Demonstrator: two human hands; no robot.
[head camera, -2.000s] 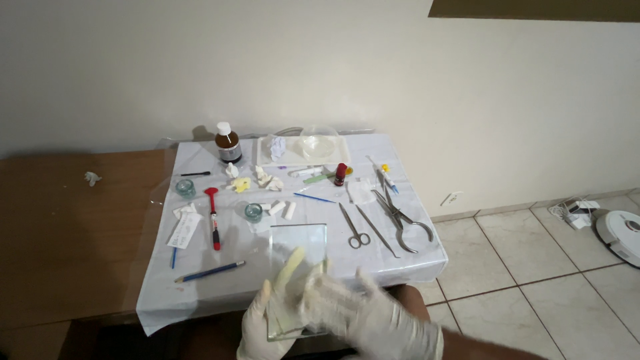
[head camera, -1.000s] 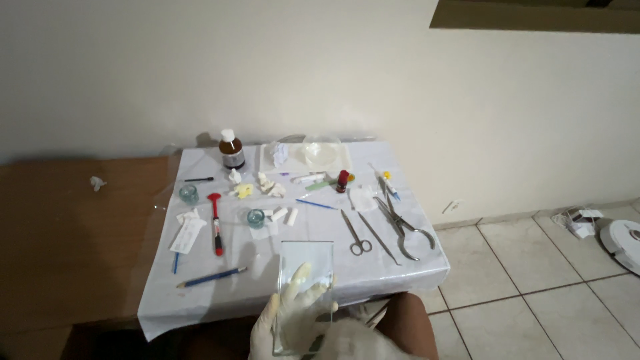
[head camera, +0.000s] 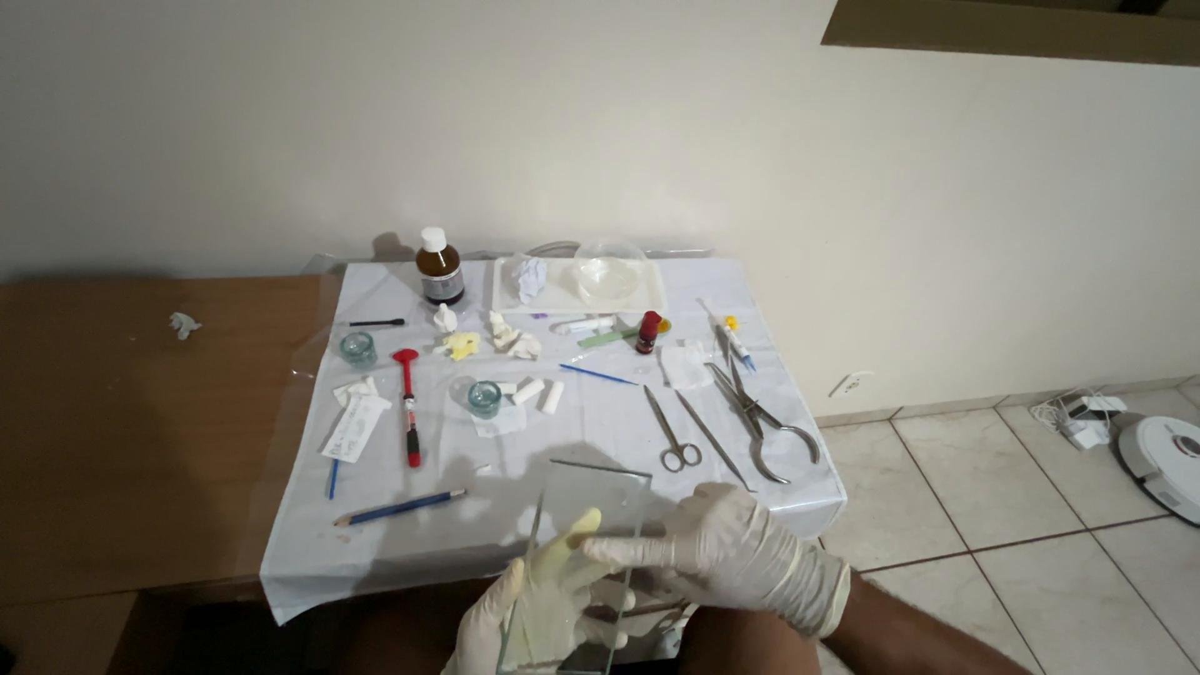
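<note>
Both hands wear pale latex gloves. My left hand (head camera: 553, 600) holds a clear rectangular glass slab (head camera: 592, 492) from below, with its fingers visible through the glass. Over the slab's right edge is my right hand (head camera: 717, 553), its index finger extended onto or just above the glass; whether it touches cannot be told. Beyond the slab lie small scissors (head camera: 673, 436), a slim metal hand instrument (head camera: 712, 439) and metal pliers (head camera: 757, 412). A blue pencil (head camera: 403, 507) rests to the left of the slab.
On the white-covered table stand a brown bottle (head camera: 440, 272), glass dappen dishes (head camera: 484, 397), cotton rolls (head camera: 553, 397), a red-handled tool (head camera: 408, 403), a small red bottle (head camera: 648, 333) and a white tray (head camera: 506, 298) with a plastic bowl. A syringe (head camera: 737, 345) lies near the right edge.
The right hand, blurred low over the slab a second ago, is now at the slab's right side with its index finger extended. The left hand still holds the slab.
</note>
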